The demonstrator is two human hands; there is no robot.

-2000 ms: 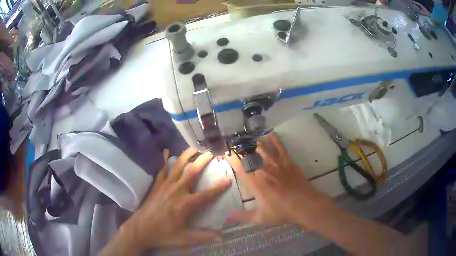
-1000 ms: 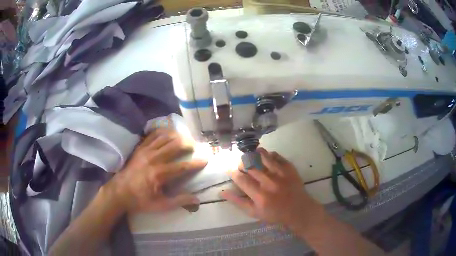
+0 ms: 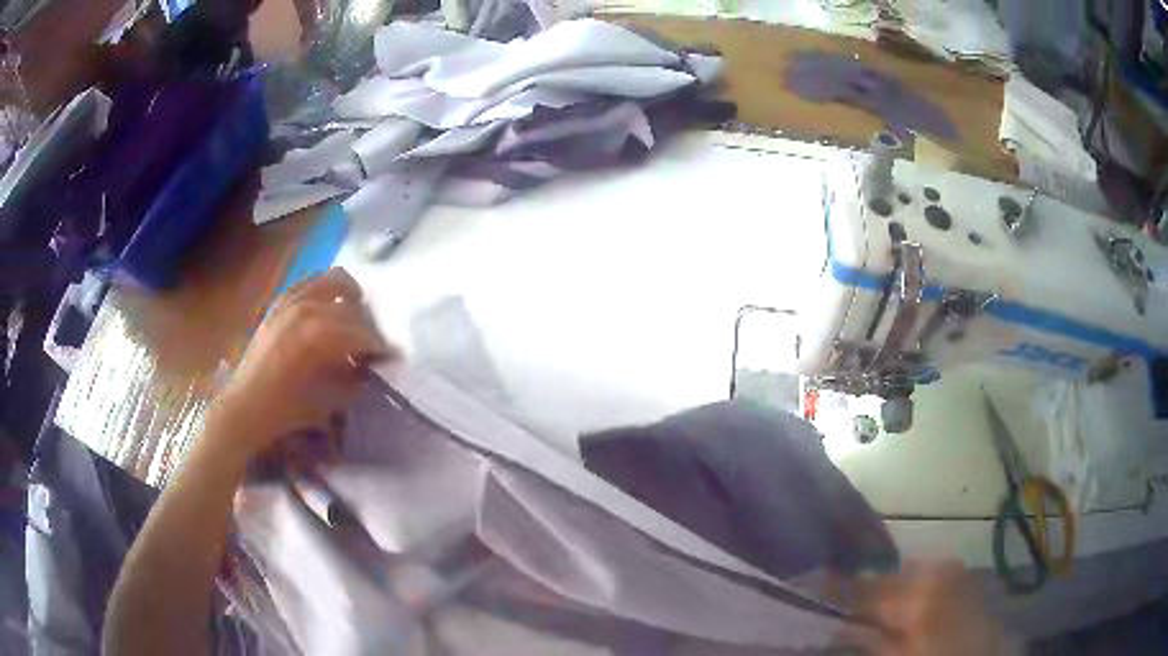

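Observation:
The garment panels (image 3: 564, 525), pale lilac-grey, are stretched between my two hands over the table's front left part. My left hand (image 3: 314, 352) is closed on the upper left end of the cloth's edge. My right hand (image 3: 935, 609) is blurred at the bottom right and grips the other end of that edge. A dark purple-grey piece (image 3: 743, 481) lies beside the stretched edge, near my right hand. The presser foot area (image 3: 811, 404) of the machine has no cloth at it.
The white JACK machine head (image 3: 1012, 269) stands at the right. Scissors (image 3: 1022, 513) with green and yellow-orange handles lie below it, beside white scraps (image 3: 1099, 442). A heap of grey and purple pieces (image 3: 512, 96) lies at the back left. Blue cloth (image 3: 192, 192) is at the far left.
The view has turned left. Both hands have left the needle area; my left hand has moved left and my right hand towards the front edge. The cloth is now pulled out between them.

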